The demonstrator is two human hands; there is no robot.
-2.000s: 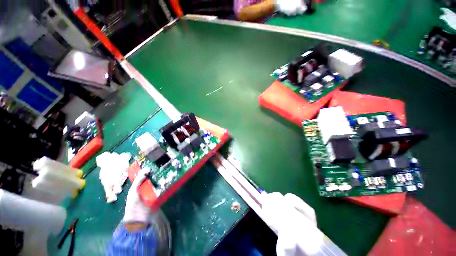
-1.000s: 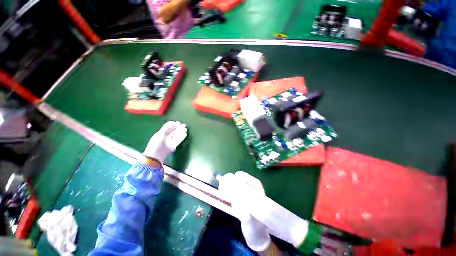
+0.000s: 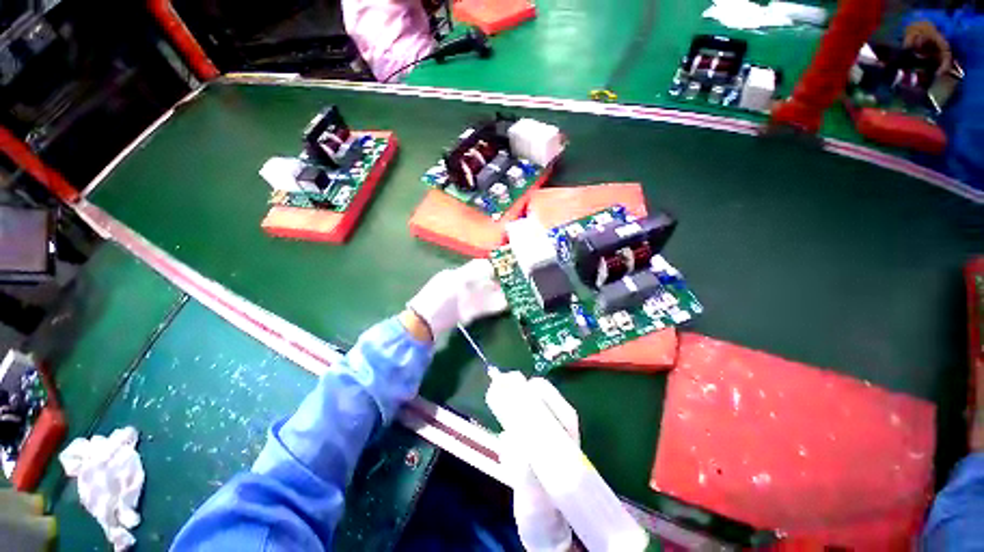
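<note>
The green circuit board [image 3: 552, 323] lies tilted over red foam pads on the conveyor, with a tall white block, a black block and a black transformer with red-brown windings on it. My left hand [image 3: 459, 295], in a white glove, has its fingers closed at the board's left edge; the fingertips are partly hidden. My right hand [image 3: 535, 498], also gloved, is shut on the white glue dispenser [image 3: 574, 474] at bottom centre. Its thin needle points up and left, below my left hand, clear of the board.
Two more boards on red pads stand on the conveyor [image 3: 248, 129], behind and left. A large red pad [image 3: 793, 442] lies at right. A crumpled white cloth [image 3: 106, 480] and another board [image 3: 19, 394] are at left. People's sleeves show across the line and at the right edge.
A board on its red pad went from the bench onto the conveyor and my left hand let it go. That hand has since moved right to the large board. The dispenser's needle now shows.
</note>
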